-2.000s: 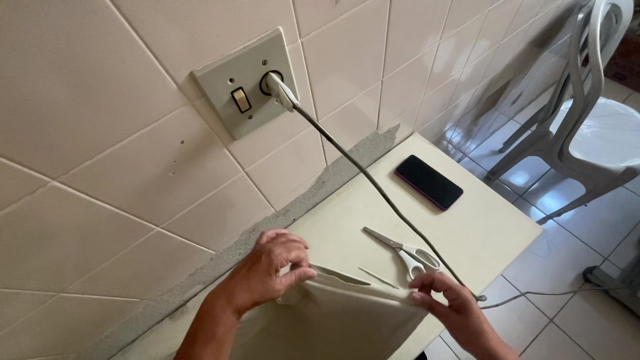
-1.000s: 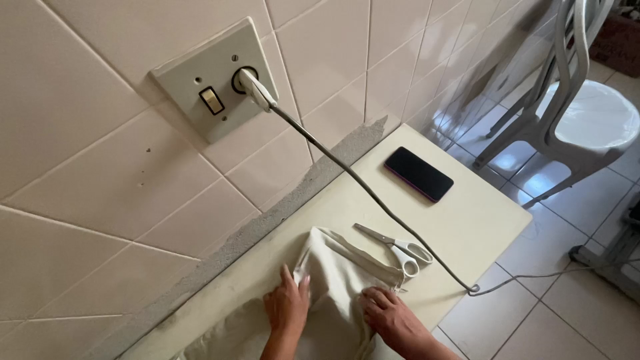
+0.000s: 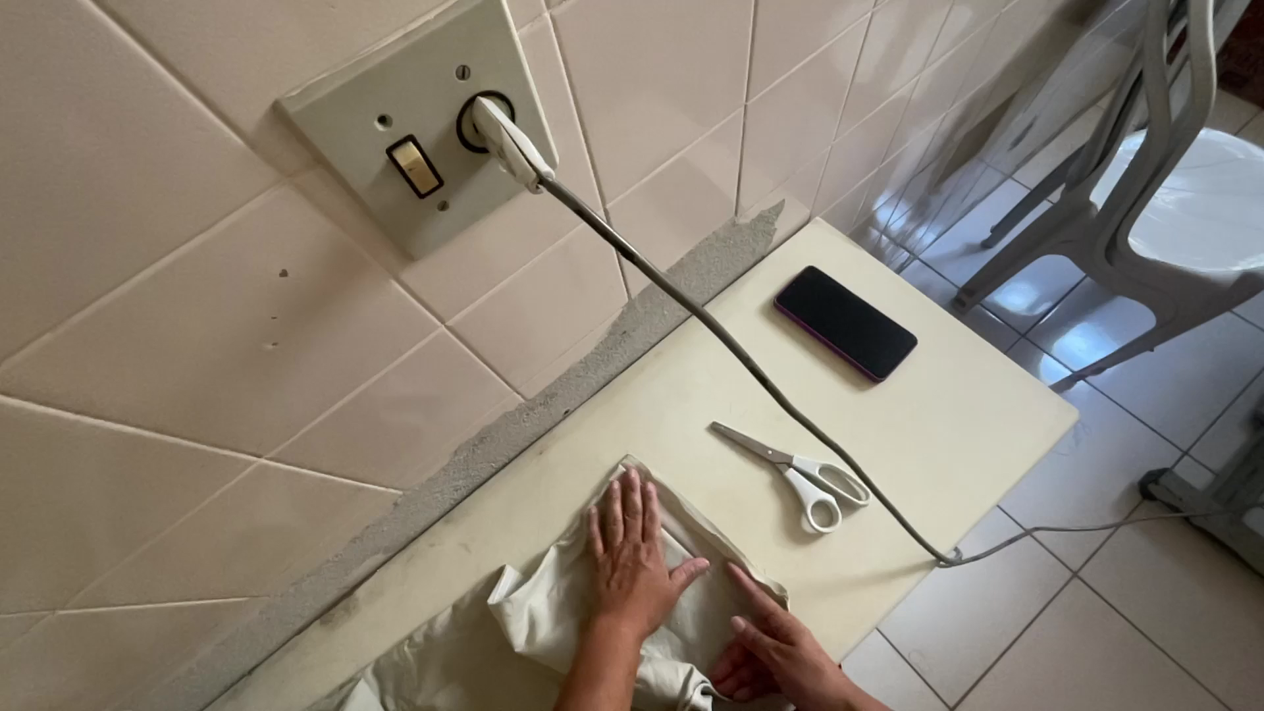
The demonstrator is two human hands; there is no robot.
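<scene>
A pale beige cloth lies rumpled on the cream tabletop at the bottom centre, one corner pointing toward the wall. Flat on that corner rests my left hand, fingers extended and thumb out to the side. My right hand touches the cloth near its right edge, index finger stretched along the edge and the other fingers partly curled. White-handled scissors lie just beyond the cloth, blades pointing up and left. The lower part of the cloth runs out of view.
A dark smartphone lies near the table's far end. From a wall outlet plate, a dark power cord crosses over the tabletop and continues above the tiled floor. A white plastic chair stands at the upper right.
Two seconds ago both hands held up the cloth's edge; now the cloth lies on the table. Since one second ago, my left hand has moved onto its upper corner.
</scene>
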